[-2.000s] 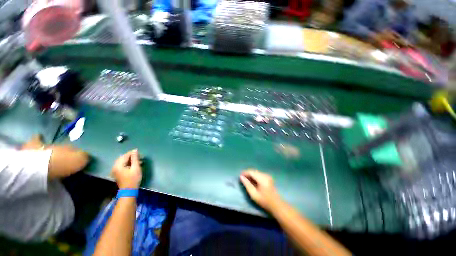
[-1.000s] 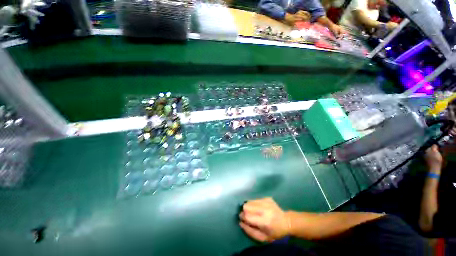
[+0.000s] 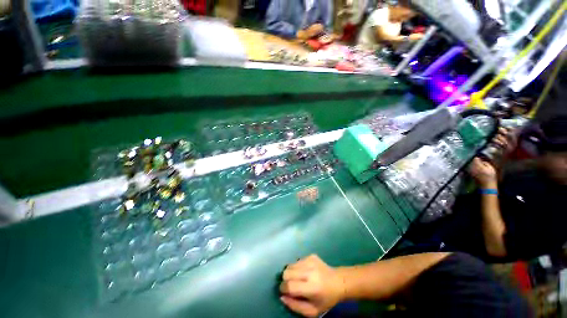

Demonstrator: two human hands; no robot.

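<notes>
My right hand point(image 3: 309, 287) rests on the green bench at the bottom centre, fingers curled in. Blur hides whether it holds anything. My left hand is out of the picture. A clear blister tray point(image 3: 186, 251) lies left of centre, with dark, silver and yellow-gold assemblies point(image 3: 155, 177) heaped at its far end. Beyond my right hand, a small pile of copper-coloured screws point(image 3: 307, 195) lies on the mat. Behind it is a second clear tray point(image 3: 233, 197) with pinkish and dark parts.
A grey electric screwdriver point(image 3: 423, 136) hangs tilted at the right, near a green box point(image 3: 359, 151) and dark cables. A pale rail point(image 3: 74, 200) crosses the bench. More clear trays point(image 3: 429, 177) lie right. A person's hand point(image 3: 484, 171) with a blue wristband is beyond them.
The view has swung right, so bench items shift left in the picture. My left hand has left the picture. My right hand has gone from loosely curled to a tighter fist.
</notes>
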